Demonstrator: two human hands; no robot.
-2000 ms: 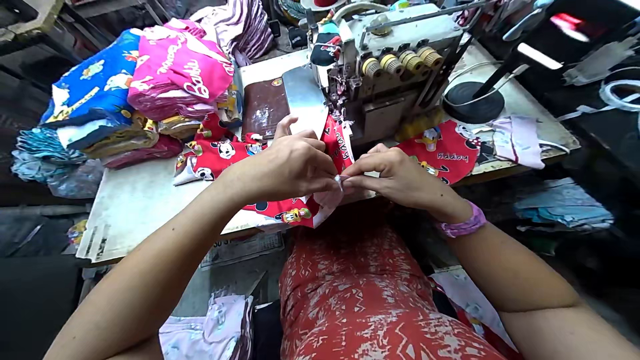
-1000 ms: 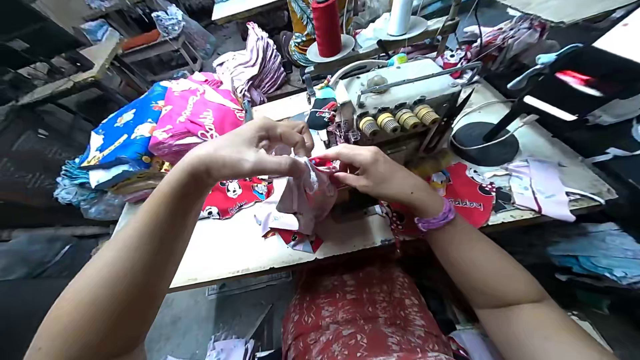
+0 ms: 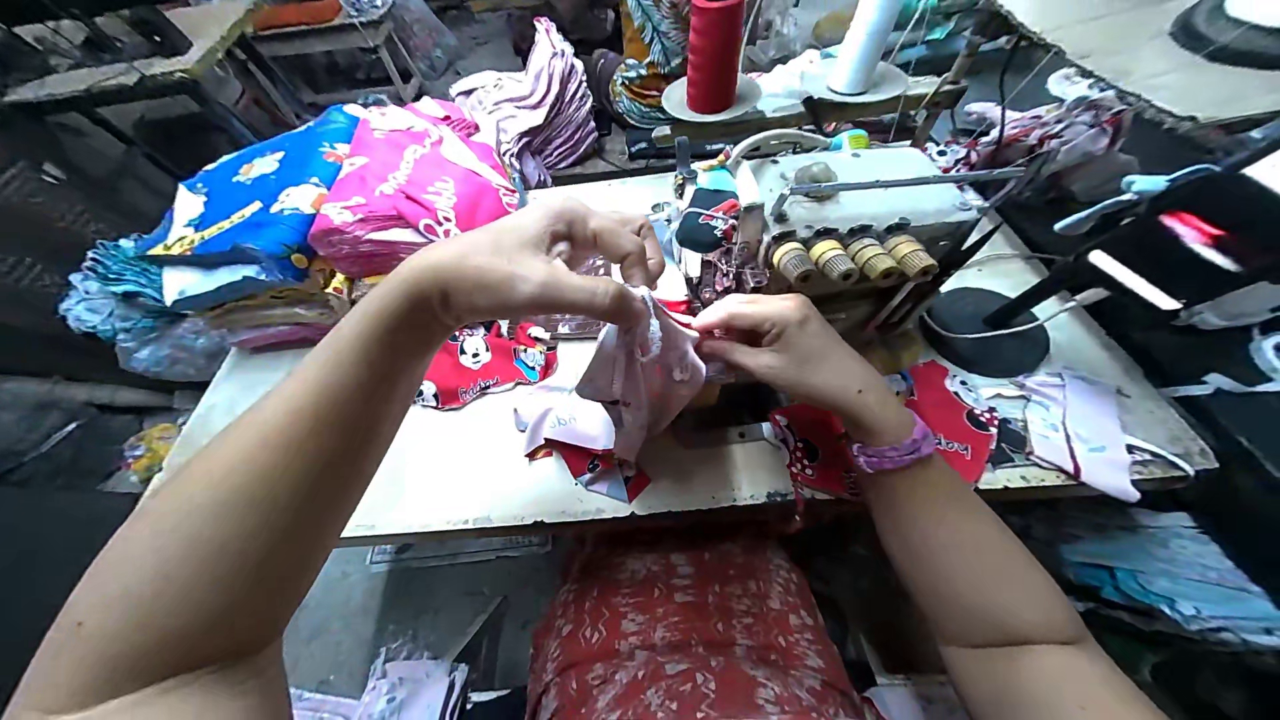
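Note:
Between my hands hangs a small pale pink fabric piece (image 3: 645,385) with a seamed edge, in front of the sewing machine (image 3: 850,200). My left hand (image 3: 570,255) pinches its upper edge between thumb and fingers, though the fingertips are partly hidden. My right hand (image 3: 770,345) grips its right edge at a red part. Below the piece, a white flap with print and a red printed scrap (image 3: 600,470) hang over the table. A red cartoon-print fabric piece (image 3: 485,365) lies left of it, and another red piece (image 3: 815,450) is under my right wrist.
Stacks of blue printed fabric (image 3: 260,200) and pink printed fabric (image 3: 420,190) stand at the table's left. A red thread cone (image 3: 714,60) and a white thread cone (image 3: 865,45) stand behind the machine. Red and pale cut pieces (image 3: 1075,430) lie at the right, near a round black base (image 3: 985,330).
Both hands have lifted from near the table's front edge, and the fabric now hangs below them. The view has tilted up, bringing the thread cones into sight.

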